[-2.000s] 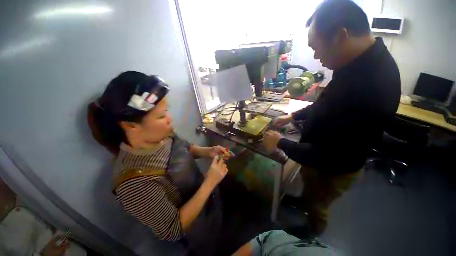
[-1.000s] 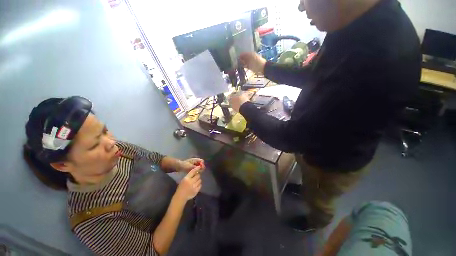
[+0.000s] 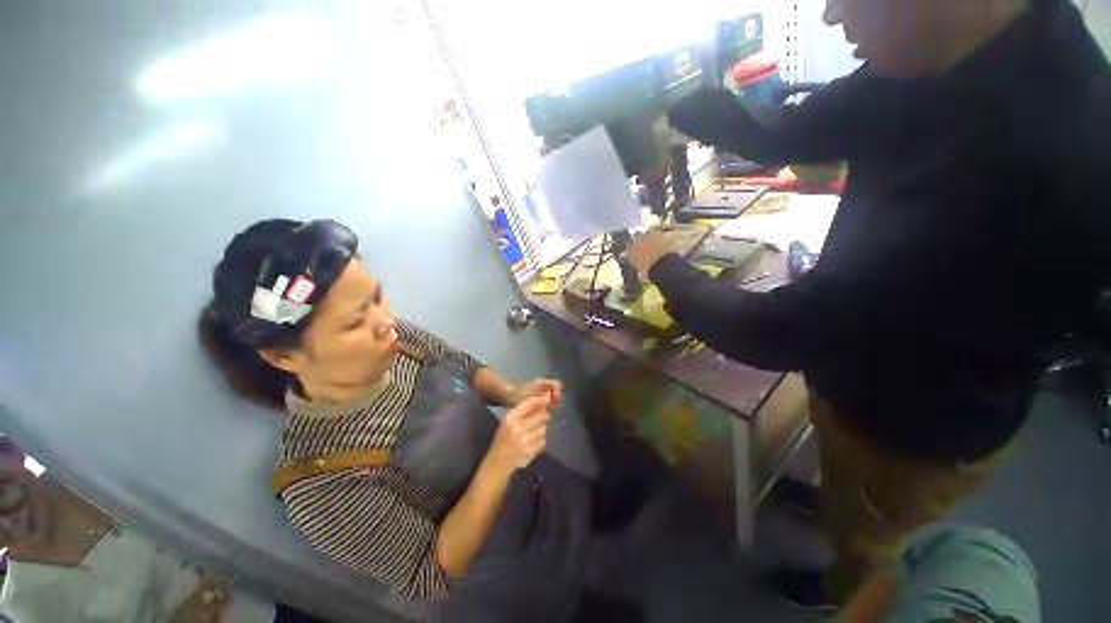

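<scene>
Neither of my hands shows. A green drill press point(image 3: 619, 102) stands on a brown bench point(image 3: 731, 383) by the window. A white paper sheet point(image 3: 587, 185) hangs at its head. A person in black leans over the bench, with one hand point(image 3: 646, 252) beside the drill's lower part and the other arm raised to the head. That hand is hard to make out. A yellowish piece point(image 3: 649, 310) lies under the drill. A seated person in a striped top holds a tiny red item point(image 3: 554, 396) in the fingers.
A pale green sleeve point(image 3: 969, 578) with some bare arm is at the bottom right edge. Flat dark plates point(image 3: 729, 252) and small tools lie on the bench. A grey wall panel point(image 3: 134, 243) fills the left. Part of another person shows beyond a frame at lower left.
The view swung left and down, then partly back right. The person in black raised one arm to the drill head and moved the other hand up beside the drill.
</scene>
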